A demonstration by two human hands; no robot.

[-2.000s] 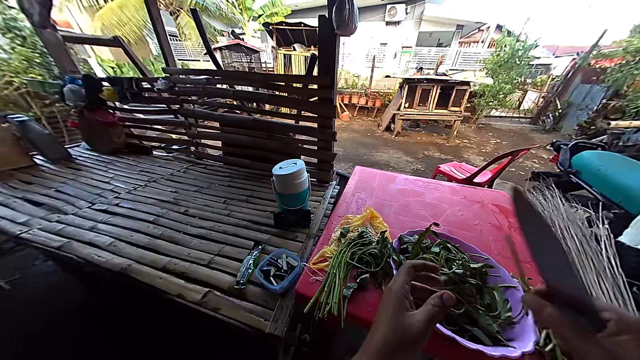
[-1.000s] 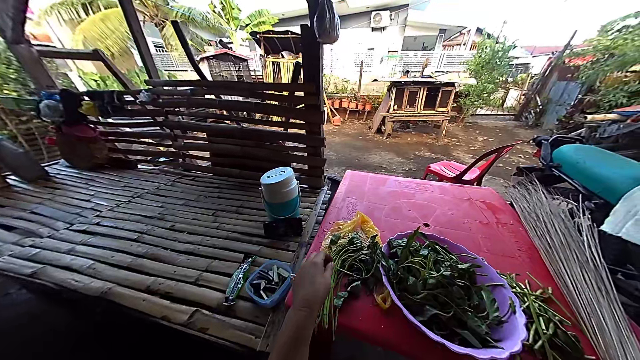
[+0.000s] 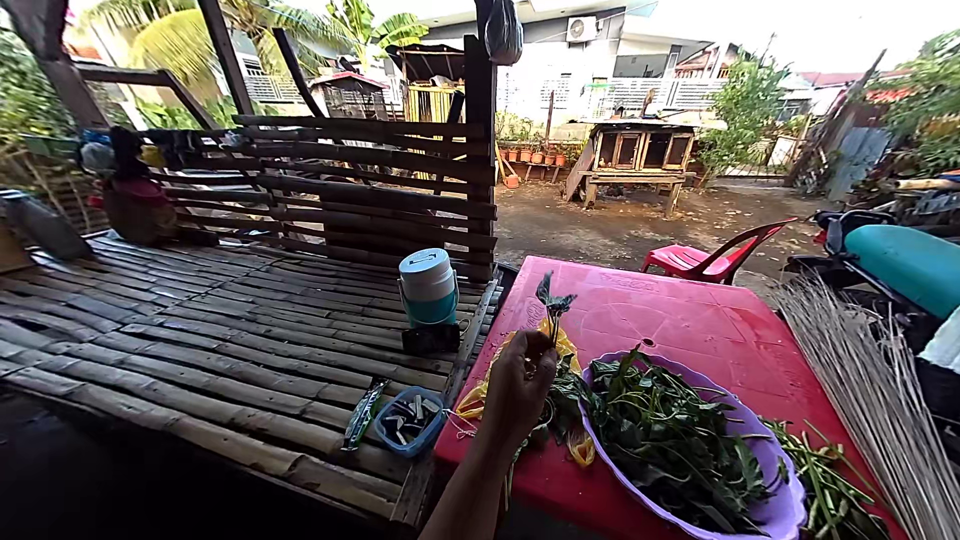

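Note:
My left hand [image 3: 525, 375] is raised over the left side of the red plastic table [image 3: 667, 307], its fingers closed on a leafy green sprig [image 3: 555, 304]. Beneath and beside it lie a yellow plastic bag [image 3: 474, 403] and a bunch of leafy stems [image 3: 564, 397], partly hidden by the hand. To the right stands a purple scalloped basin [image 3: 784, 487] heaped with green leaves [image 3: 667, 435]. Cut green stems [image 3: 829, 480] lie on the table beyond the basin's right rim. My right hand is out of view, and so is the knife.
On the bamboo platform [image 3: 187, 337] at left are a white and teal water jug [image 3: 429, 289], a dark object [image 3: 430, 339], a blue tub [image 3: 409, 421] with small pieces in it, and a green packet [image 3: 364, 414]. Dry sticks [image 3: 862, 382] lean along the table's right edge; a red chair [image 3: 705, 259] stands behind.
The right hand and its knife, seen two seconds ago, have left the view. My left hand moved from the basin to the stem bunch, then up, now with a sprig in its fingers.

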